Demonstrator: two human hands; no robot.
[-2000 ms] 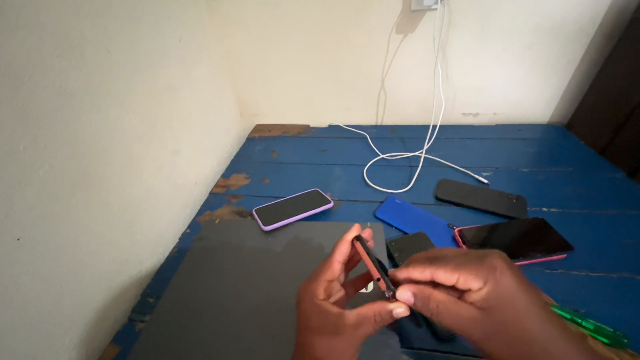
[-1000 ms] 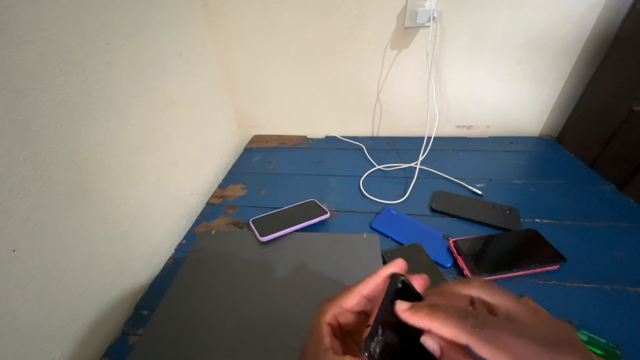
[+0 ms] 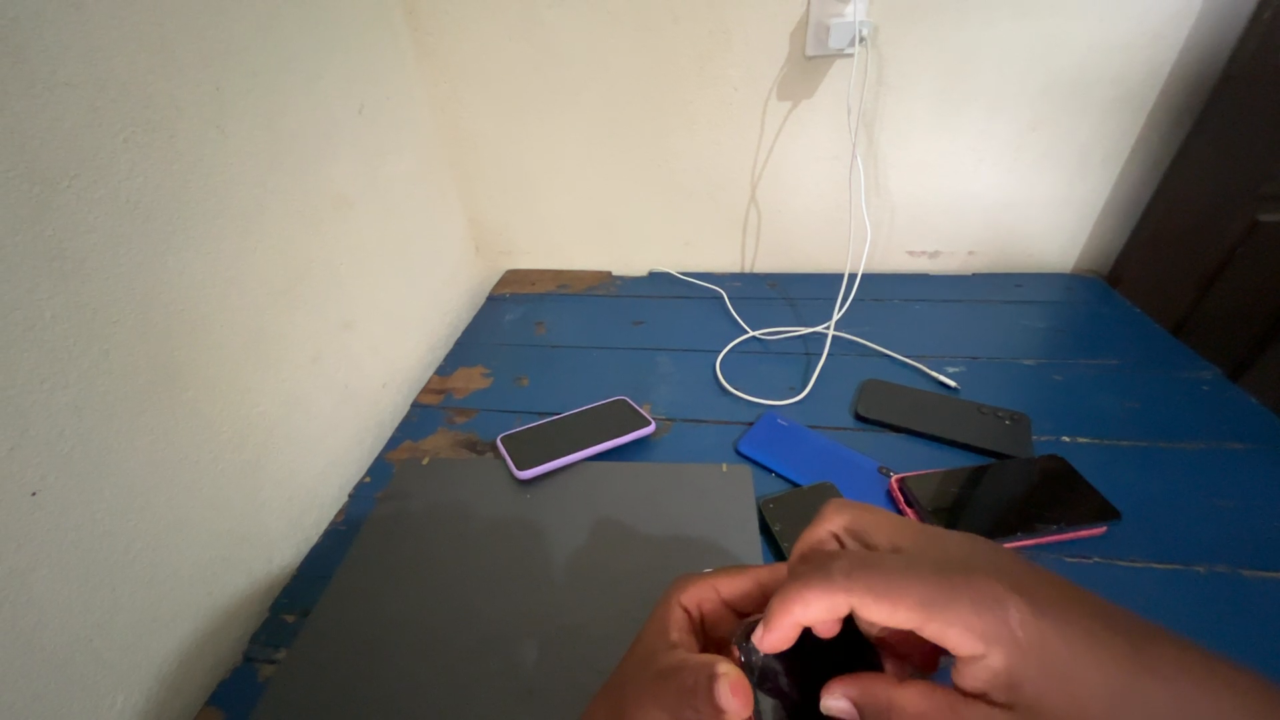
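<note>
Low in the head view, my left hand (image 3: pixel 690 650) grips a dark smartphone (image 3: pixel 800 672) along its left side, thumb in front. My right hand (image 3: pixel 930 610) curls over the same phone, its fingertips on the upper edge and its thumb near the lower right. Both hands cover much of the phone. Just beyond them lies another dark phone (image 3: pixel 797 512), partly hidden by my right hand. Past that are a blue phone (image 3: pixel 815 455), a phone in a pink case (image 3: pixel 1010 497) and a black phone (image 3: pixel 940 415) with its camera side up.
A phone in a purple case (image 3: pixel 577 437) lies beyond a dark grey flat sheet (image 3: pixel 520 580) on the blue plank table (image 3: pixel 600 370). A white cable (image 3: pixel 775 400) loops on the table and runs up to a charger (image 3: pixel 845 37) in the wall socket.
The held phone was edge-on two seconds ago; its dark face now shows between my hands. My hands are lower in view, and my right hand has come further over the phone's top.
</note>
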